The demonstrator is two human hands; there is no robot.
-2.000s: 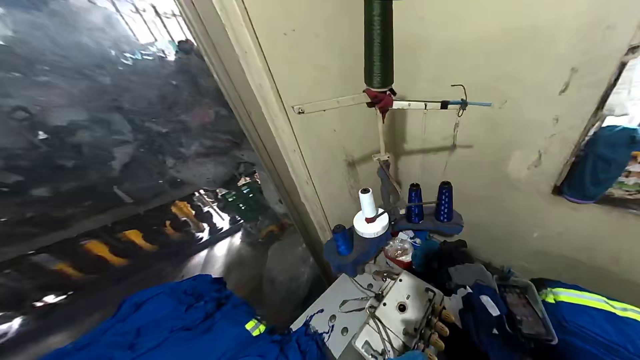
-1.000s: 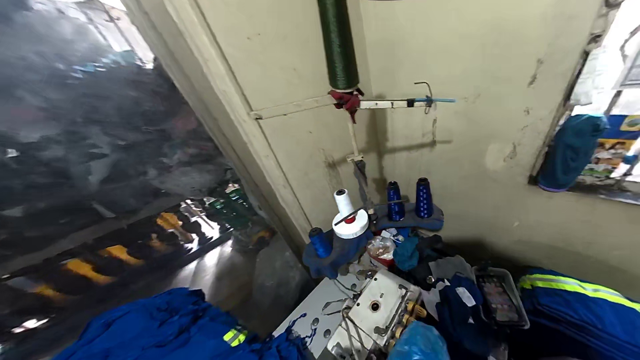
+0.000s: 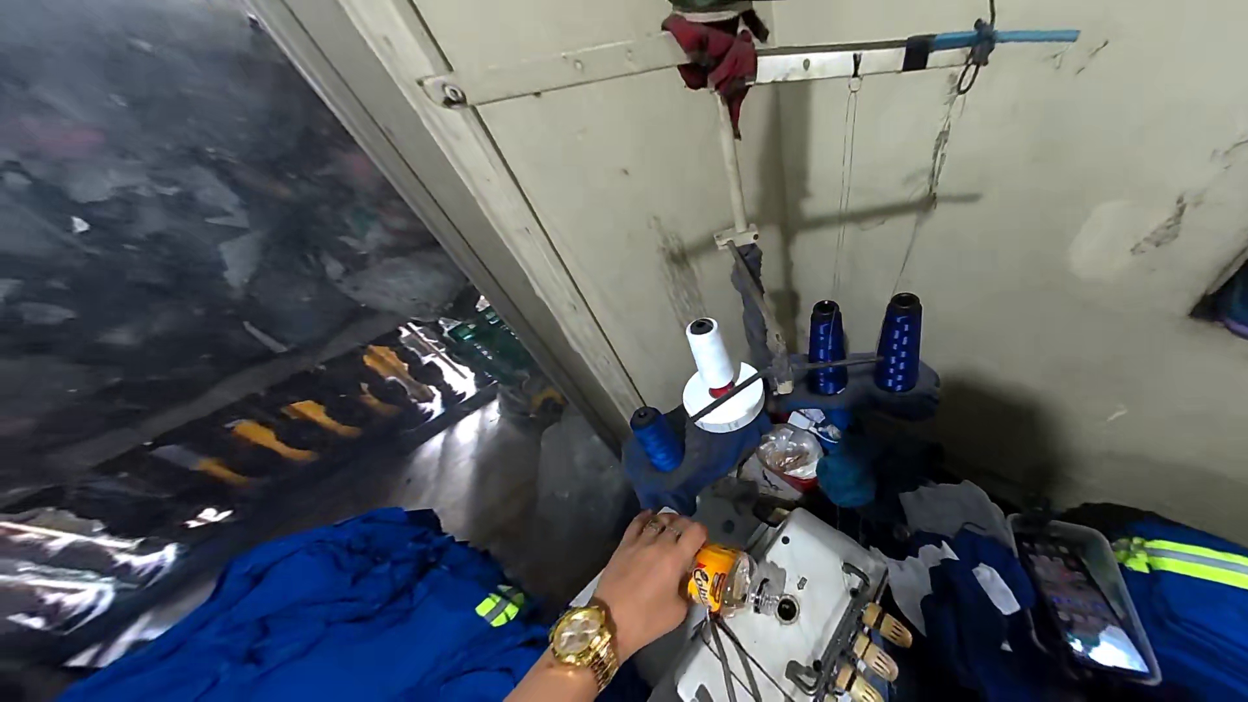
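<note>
My left hand [image 3: 651, 575], with a gold wristwatch on its wrist, holds a small clear plastic bottle with a yellow-orange label [image 3: 720, 578]. The bottle is tilted on its side, its neck pointing right, close beside a round dark hole [image 3: 786, 609] in the top of the white sewing machine head [image 3: 829, 556]. Whether the neck touches the machine cannot be told. Dark cords and wooden-coloured knobs [image 3: 876, 658] are on the machine. My right hand is not in view. Left of the forearm lies blue fabric [image 3: 341, 604] with a reflective yellow-green strip.
A white thread cone [image 3: 710, 353] and blue thread cones [image 3: 899, 341] stand on the cloth-wrapped thread stand behind the machine. A cup with a plastic bag [image 3: 790, 453] is near them. At right are dark cloths, a phone in a plastic tray [image 3: 1082, 604] and blue fabric with reflective tape [image 3: 1189, 565].
My left hand has come into view with the bottle at the machine top. The light-blue thing seen at the machine's lower edge one second ago no longer shows. The view has moved closer.
</note>
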